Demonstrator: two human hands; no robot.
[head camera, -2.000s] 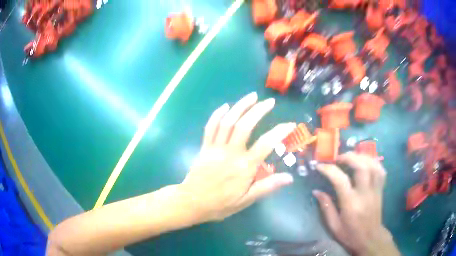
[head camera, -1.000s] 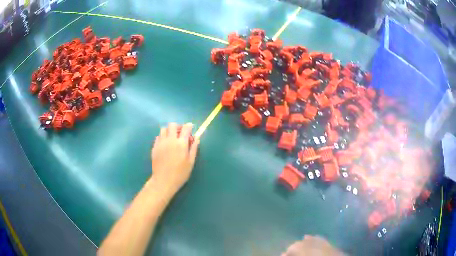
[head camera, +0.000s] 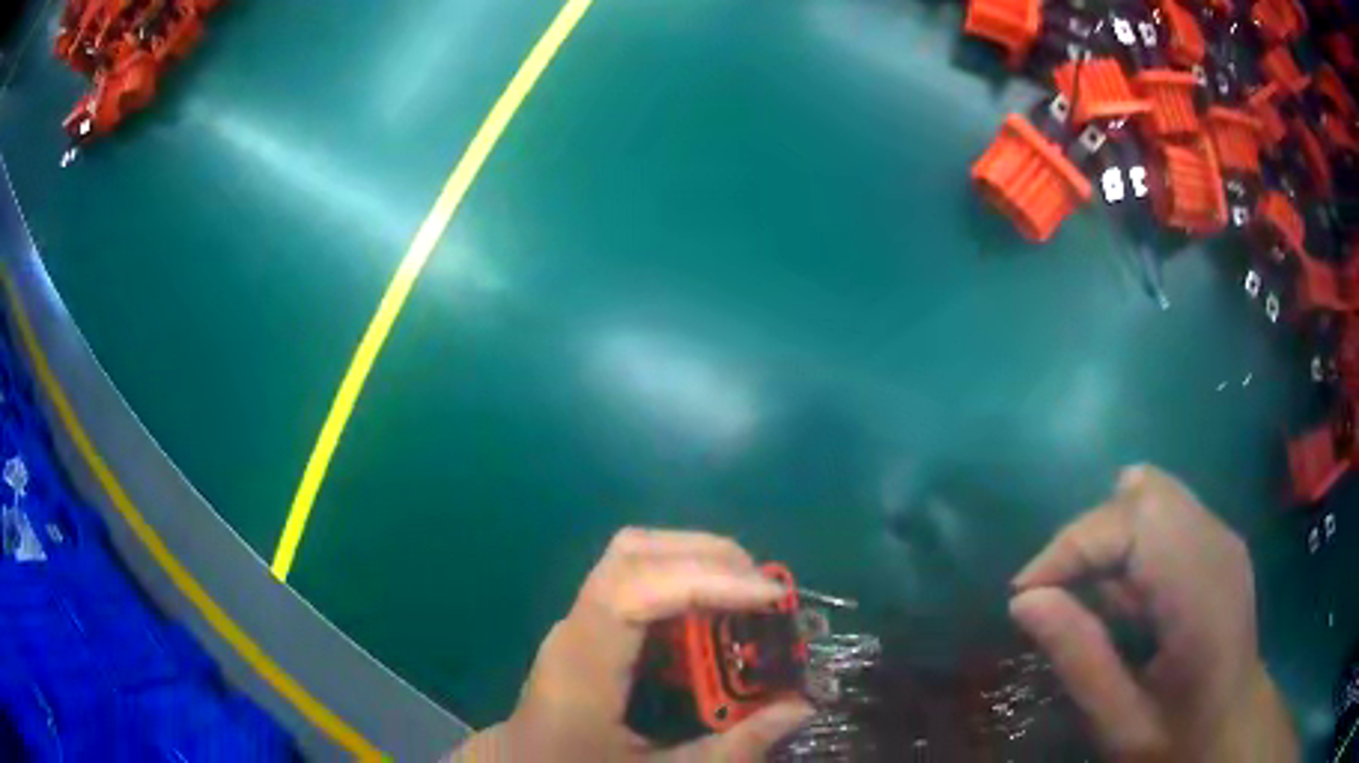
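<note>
My left hand (head camera: 604, 648) is at the bottom centre and grips an orange connector housing (head camera: 716, 678). Its open face shows a dark centre with a small orange-red part. A loose bundle of thin wires with slim silver tips (head camera: 845, 678) lies just right of the housing, partly hidden by the hand and housing. My right hand (head camera: 1155, 626) is to the right of the bundle, with thumb and forefinger tips close together. I cannot tell whether a thin wire is between them.
Orange connector housings (head camera: 1028, 176) with silver lugs are heaped at the upper right and down the right edge. Another heap (head camera: 127, 52) is at the upper left. Yellow tape (head camera: 391, 313) crosses the green bench top. A grey strip edges the bench at left, beside blue plastic (head camera: 119, 641).
My left hand has come back from the tape line towards the bottom centre and now holds a housing. My right hand has come further into view. The view has tilted down.
</note>
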